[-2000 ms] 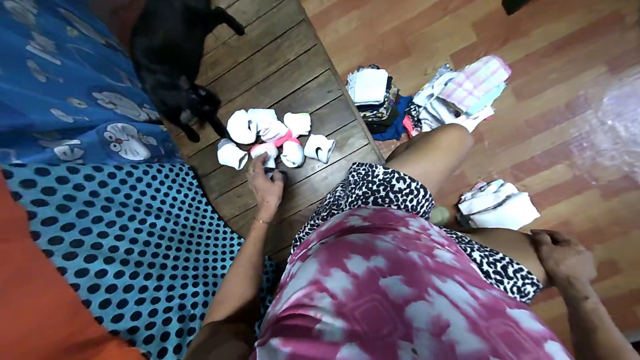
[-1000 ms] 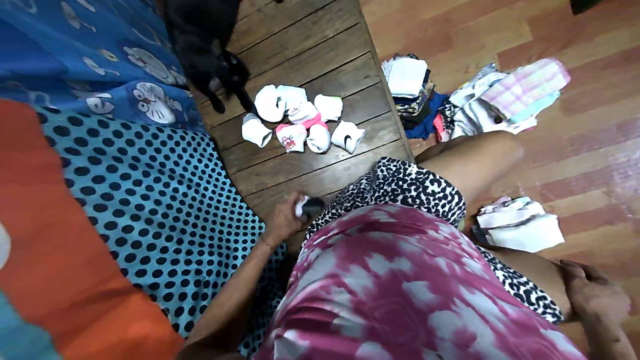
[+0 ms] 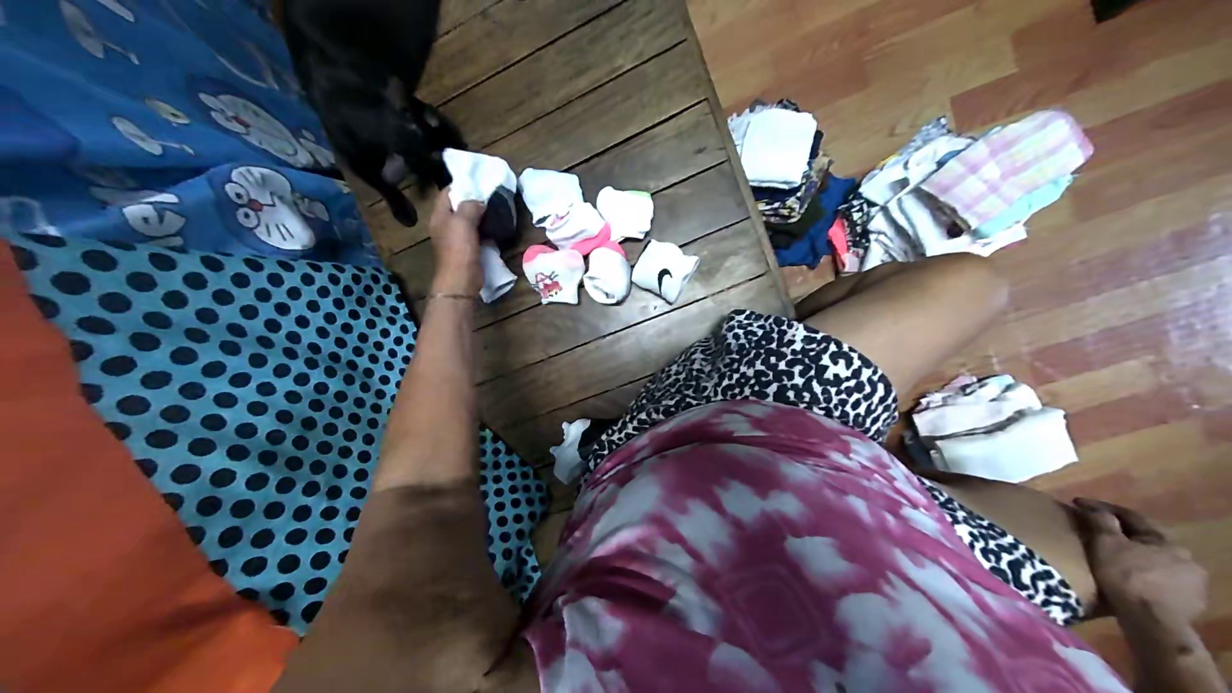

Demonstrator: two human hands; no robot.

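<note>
My left hand (image 3: 456,236) reaches over the wooden slatted bench (image 3: 616,342) and grips a white sock (image 3: 478,178); a dark piece (image 3: 499,217) hangs beside its fingers. Just right of it lie several balled or folded socks: a white one (image 3: 550,195), one with a pink edge and a printed figure (image 3: 552,275), and one with a black swoosh (image 3: 664,270). Partly under the hand is another white sock (image 3: 496,273). My right hand (image 3: 1145,568) rests on my right thigh, fingers curled, with nothing visible in it. A small white cloth (image 3: 570,451) lies by my left hip.
A black cat (image 3: 371,77) stands on the bench, its head close to the held sock. On the wood-patterned floor are a folded clothes stack (image 3: 778,149), a looser cloth pile (image 3: 1001,183) and a folded white pile (image 3: 1001,438). Blue printed fabric (image 3: 192,173) and dotted teal fabric (image 3: 241,385) drape at left.
From beside my hip, my left hand has moved out to the socks near the cat and now holds a white sock. My right hand stays on my thigh.
</note>
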